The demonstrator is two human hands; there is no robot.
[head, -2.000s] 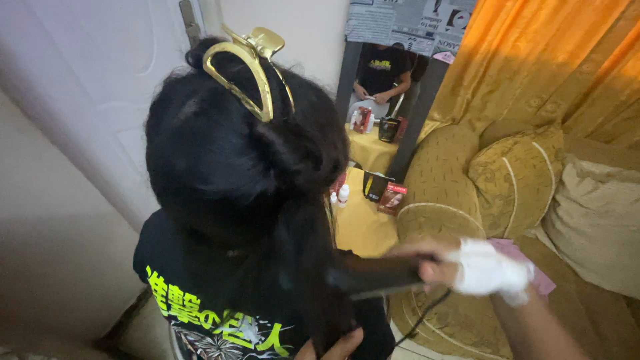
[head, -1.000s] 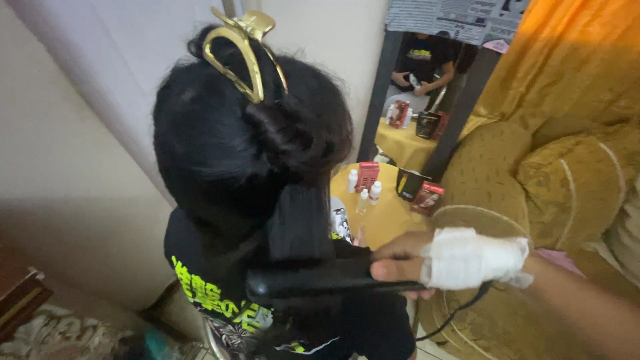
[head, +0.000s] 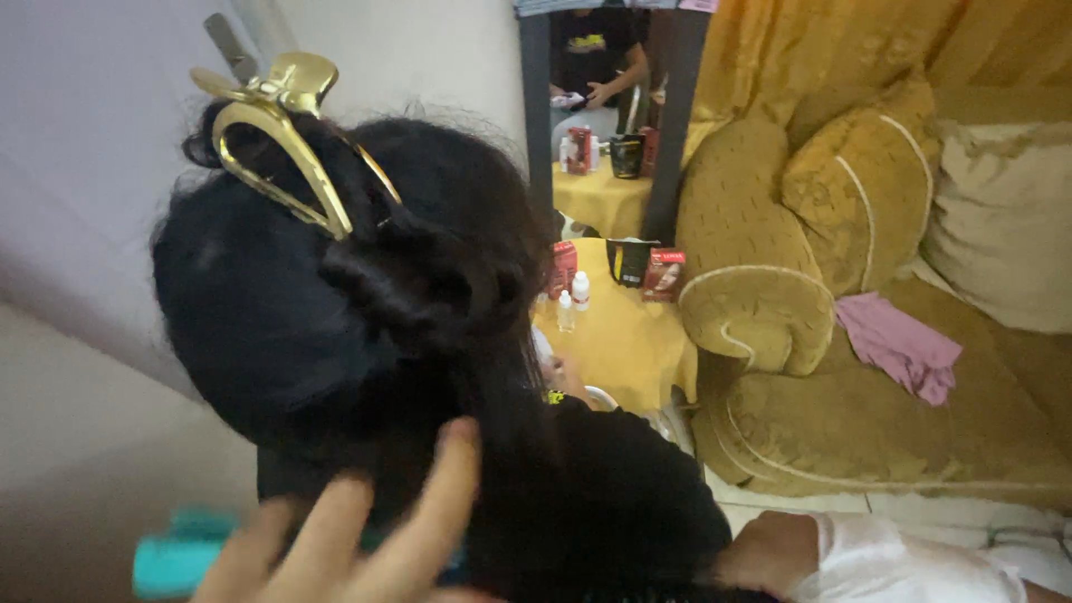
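A seated person's dark hair (head: 260, 318) is partly gathered by a gold claw clip (head: 280, 159), with loose strands hanging at the back. My left hand (head: 360, 528), blurred and with its fingers spread, is just behind the lower hair. A teal object (head: 176, 565) runs behind those fingers and appears held in this hand; its kind is unclear. At the bottom right is my right hand (head: 766, 553), wrapped in white material (head: 896, 557), beside the person's black shirt (head: 603, 486). Its fingers are mostly hidden, and whether it holds anything cannot be seen.
Beyond the person, a yellow-covered table (head: 620, 360) bears small bottles (head: 580, 291), a red box (head: 664, 275) and a black pouch (head: 630, 261). A dark-framed mirror (head: 536, 109) stands behind it. On the right, a sofa (head: 837, 427) holds cushions and a pink cloth (head: 904, 343).
My right hand, earlier holding a black hair straightener at the hair, is now lower right; the straightener is out of sight. My left hand has come into view behind the hair.
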